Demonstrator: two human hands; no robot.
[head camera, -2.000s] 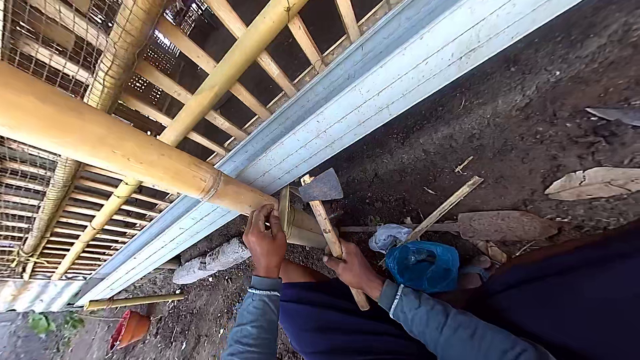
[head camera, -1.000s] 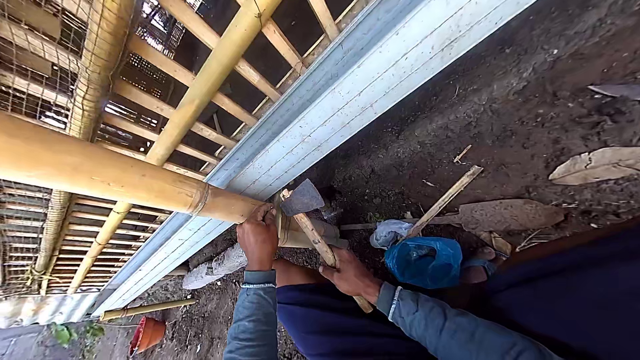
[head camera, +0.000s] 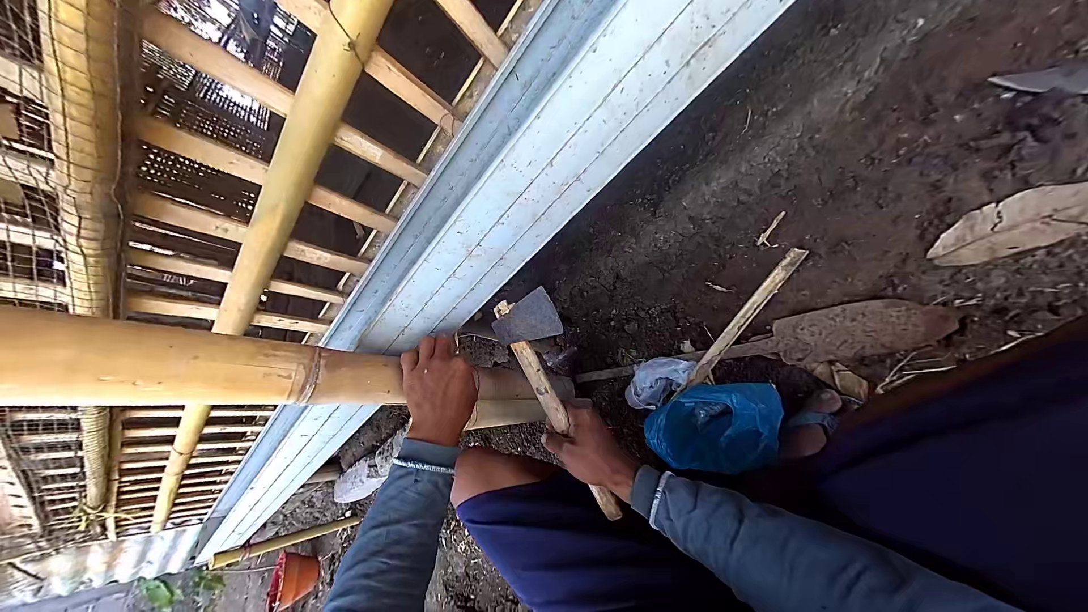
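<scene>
A thick bamboo pole runs in from the left edge and crosses a pale metal gutter channel. Over the pole, right of its node, lies my left hand, gripping it; part of its grip is hidden behind the pole. My right hand is closed around the wooden handle of a small hatchet, whose dark metal head points up, just right of the pole's far part. Beneath the pole, a second pale bamboo length shows between my hands.
Bamboo slats and wire mesh fill the left. On the soil lie a blue plastic bag, a white plastic bag, a bamboo stick, a flat brown blade-shaped piece and a dry leaf. An orange pot lies lower left.
My left hand has shifted its place on the bamboo pole and now lies over its top. The hatchet in my right hand has changed its tilt slightly.
</scene>
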